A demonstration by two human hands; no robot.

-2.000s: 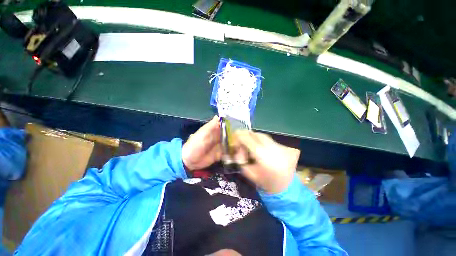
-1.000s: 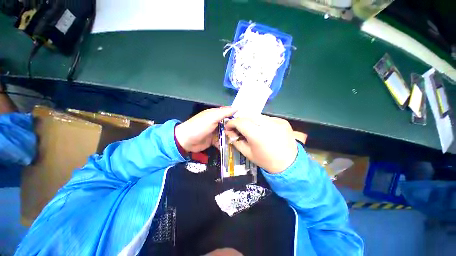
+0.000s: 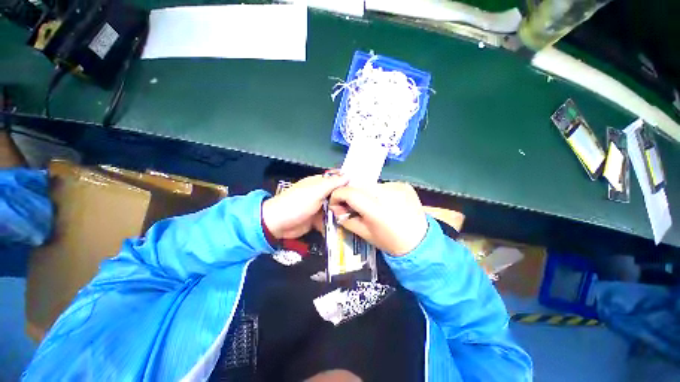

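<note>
An open phone body (image 3: 347,257) is held over my lap, its silver rim and a yellow strip showing below my hands. A white sheet (image 3: 363,163) sticks out past its far end towards the blue tray. My left hand (image 3: 300,206) grips the phone's left edge. My right hand (image 3: 384,216) is over the phone's upper part with the fingers bent, and a small light tip shows at the fingertips; what it holds is hard to tell. The fingers hide the upper part of the phone.
A blue tray (image 3: 406,138) of tangled thin white strips (image 3: 380,101) stands on the green bench. Several phone bodies (image 3: 581,145) lie at right. A black device (image 3: 93,41) with cables and a white paper sheet (image 3: 227,32) are at left. Cardboard boxes (image 3: 86,231) are below.
Since two seconds ago the phone has been tilted to show its inside, and the white sheet sticks out farther. Since one second ago, the hands and phone have barely moved; the view has shifted slightly.
</note>
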